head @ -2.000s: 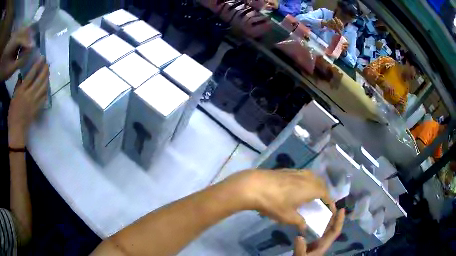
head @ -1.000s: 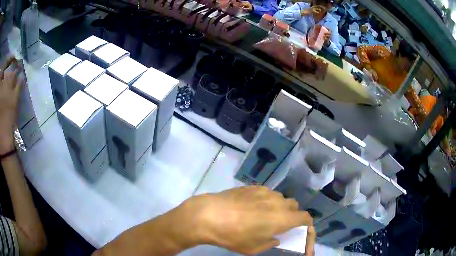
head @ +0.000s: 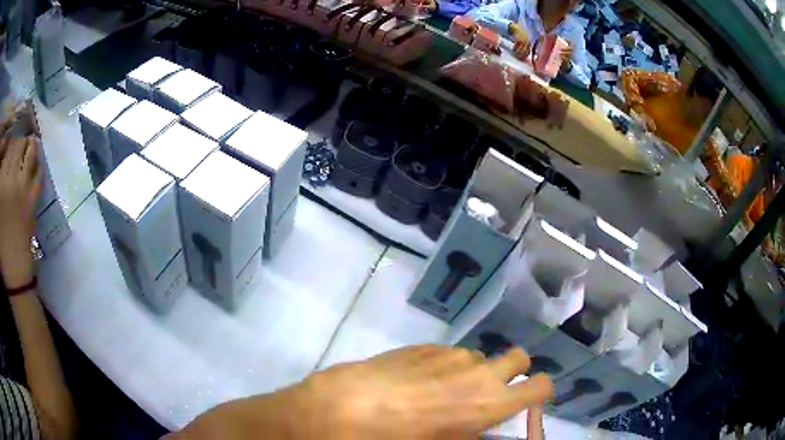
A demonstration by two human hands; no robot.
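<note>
My left hand [head: 422,391] reaches in from the bottom left, palm down, fingers stretched over a white carton top [head: 516,423] at the bottom edge. Its fingers do not visibly close on anything. A single fingertip [head: 535,419], probably of my right hand, shows beside that white card; the rest is out of the picture. Open grey-blue cartons [head: 559,344] stand in a group at the right, flaps up, with thin whitish wrap in some. One open carton [head: 456,266] at the group's left corner shows a whitish, shiny bundle in its mouth.
Several closed cartons [head: 222,185] with white tops stand at the left on white foam sheet [head: 293,318]. Black cylindrical parts [head: 366,150] and small shiny parts [head: 318,163] lie behind. A neighbour's hand [head: 19,172] touches a carton at far left. Other people sit across the line.
The view has swung, so the closed cartons sit further left and lower. My left hand has moved lower and left, its fingers now straighter, and the white-topped carton beneath it has dropped mostly out of view.
</note>
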